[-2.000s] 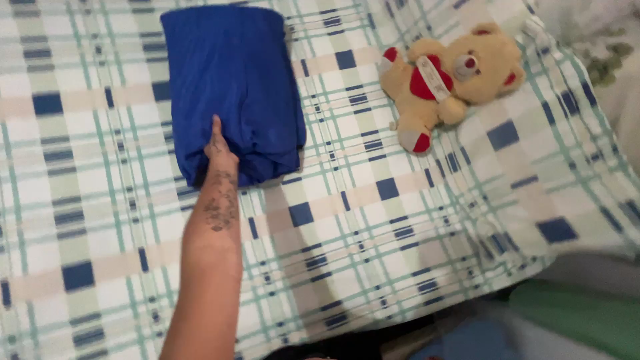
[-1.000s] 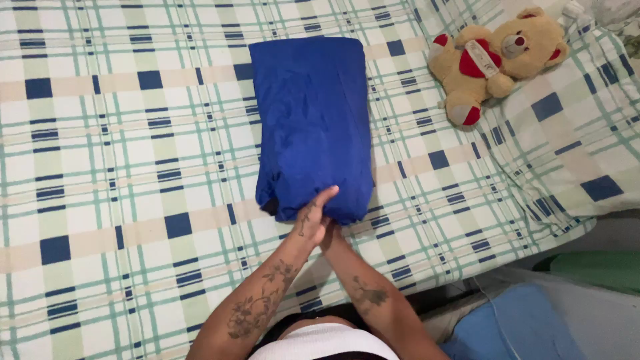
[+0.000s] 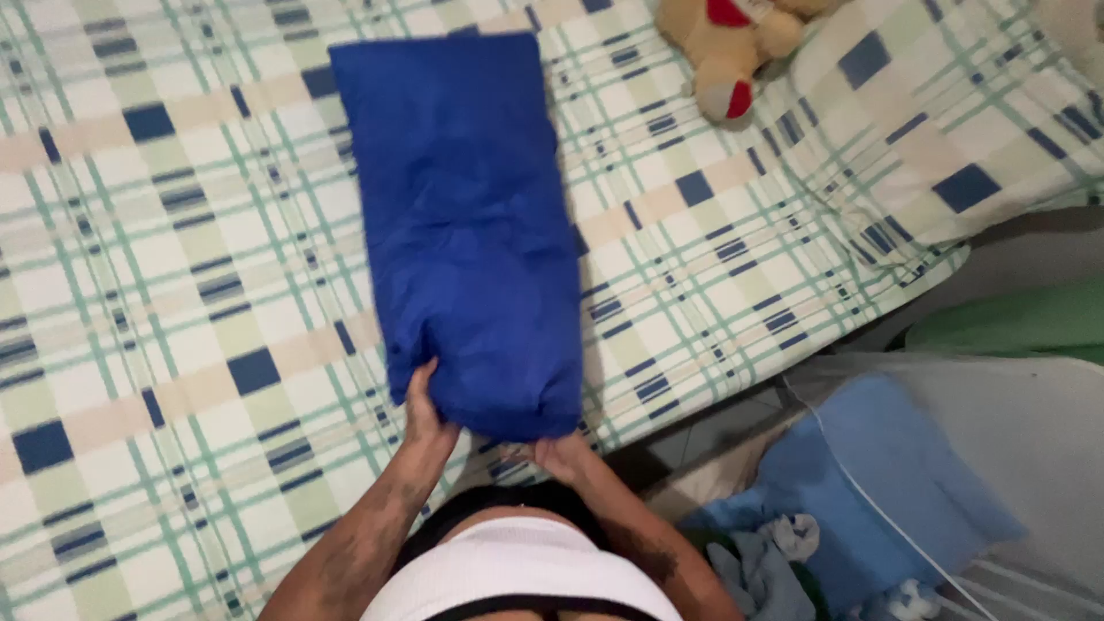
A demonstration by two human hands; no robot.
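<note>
A folded blue cloth [image 3: 470,224] lies lengthwise on a bed with a plaid sheet [image 3: 285,293]. At its near left corner, my left hand [image 3: 429,414] grips the edge, thumb on top and the fingers hidden beneath. My right hand [image 3: 561,453] is at the near right edge of the same cloth, its fingertips partly under it; the fold hides how firmly it holds. Both forearms reach up from the bottom of the view.
A tan teddy bear [image 3: 724,52] with red patches lies at the top right beside a plaid pillow [image 3: 940,129]. Past the bed's edge on the right are a light blue cloth [image 3: 880,492], a white cord [image 3: 871,500], grey clothing [image 3: 759,569] and something green [image 3: 1018,323].
My hands, together at the cloth's near edge one second ago, are now apart at its two near corners. Two seconds ago only one hand showed, on the cloth. The cloth now looks longer.
</note>
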